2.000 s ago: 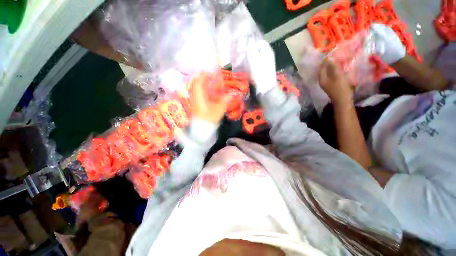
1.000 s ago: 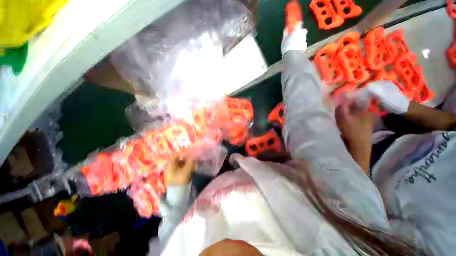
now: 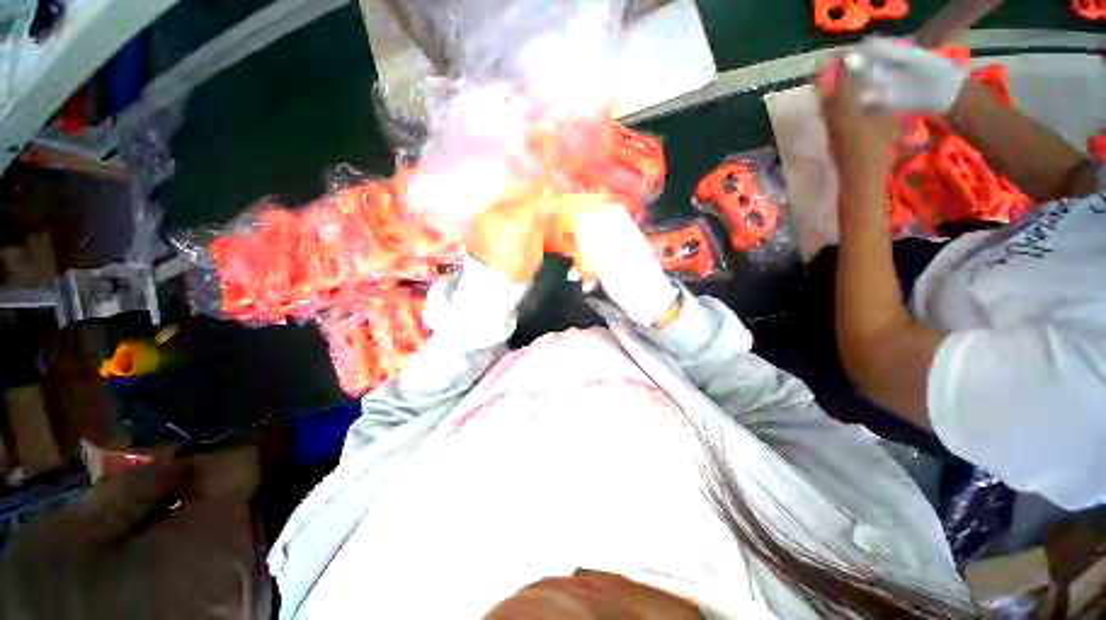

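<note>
My left hand [image 3: 505,240] looks bare, is blurred, and is beside my right hand above the near edge of the row. Glare hides its fingertips and any grip. My right hand [image 3: 616,257], in a white glove, has its fingers closed around an orange plastic part [image 3: 568,223], partly hidden between the hands. A long overlapping row of bagged orange parts [image 3: 318,248] runs left of my hands and behind them. A heap of clear plastic bags [image 3: 534,51] lies beyond, in strong glare. Single bagged parts [image 3: 737,204] lie to the right.
A person in a white shirt [image 3: 1031,363] stands at the right, arms over a pale board [image 3: 801,151] with orange parts [image 3: 952,179]. Pale metal rails cross the dark green table [image 3: 261,85]. A yellow-orange object [image 3: 130,359] sits at far left. A white sheet [image 3: 679,55] is under the bag heap.
My right hand has come back from the far orange parts to beside my left hand. My left hand has moved up from the row's near edge. The view has shifted.
</note>
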